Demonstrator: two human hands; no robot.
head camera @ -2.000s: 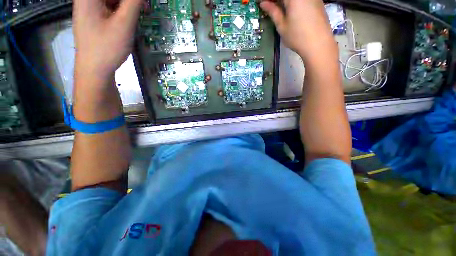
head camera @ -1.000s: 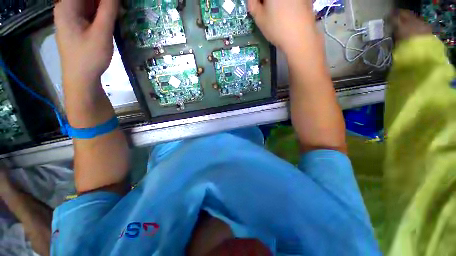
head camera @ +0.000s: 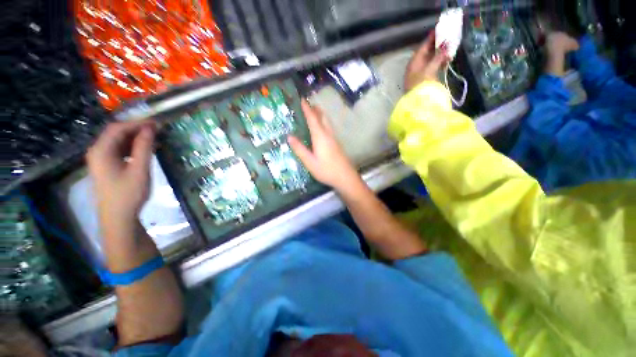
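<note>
The dark carrier (head camera: 261, 162) lies in the line channel with four green circuit boards, one of them the upper right board (head camera: 265, 115) with a small orange spot on it. My left hand (head camera: 124, 164), with a blue strap (head camera: 132, 272) on the wrist, is at the carrier's left edge, over the white sheet. Its fingers are curled and blurred; I cannot tell if it holds anything. My right hand (head camera: 324, 150) is open, with thumb and fingers apart, at the carrier's right edge beside the right-hand boards. No part shows in it.
A person's yellow sleeve (head camera: 474, 167) reaches in from the right, the hand holding a white adapter (head camera: 449, 33) with cable. A silvery-black bag (head camera: 354, 75) lies right of the carrier. Orange components (head camera: 150, 45) and black components (head camera: 42, 90) lie behind. Another carrier (head camera: 496, 56) and a blue-sleeved person are farther right.
The view has turned and shows more of the shelf behind. My right hand has opened at the carrier's right edge. The yellow-sleeved person has picked up the white adapter.
</note>
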